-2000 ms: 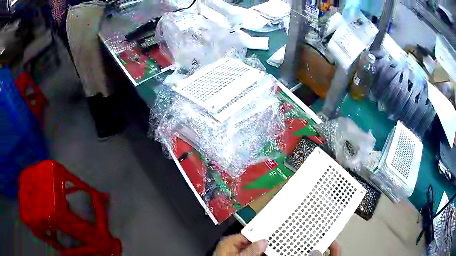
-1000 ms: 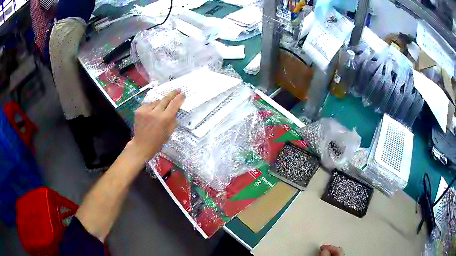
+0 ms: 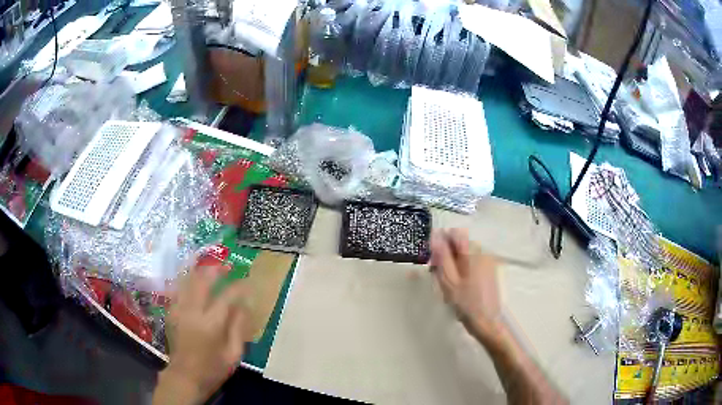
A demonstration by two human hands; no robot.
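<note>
My left hand [image 3: 202, 336] is blurred over the left end of the red-green board [image 3: 237, 170], fingers apart and nothing visible in it. My right hand [image 3: 467, 281] is at the right edge of the right parts tray [image 3: 386, 231], fingertips close together; blur hides whether a small part is between them. Another parts tray [image 3: 277, 217] stands to its left. Both hold small silver pieces. White perforated panels [image 3: 103, 174] lie on crinkled clear plastic [image 3: 150, 253] at the left. A panel stack [image 3: 447, 142] stands behind the right tray.
The beige work board [image 3: 356, 316] lies in front. A cloudy parts bag [image 3: 332, 162] is behind the trays, cardboard [image 3: 265, 289] beside them. A black corded tool [image 3: 566, 210], silver T-handled tool [image 3: 587, 332] and yellow sheet [image 3: 673, 356] are at the right.
The view has swung right. My left hand has left the panel pile and moved toward me. My right hand has come up from the lower edge to the right tray.
</note>
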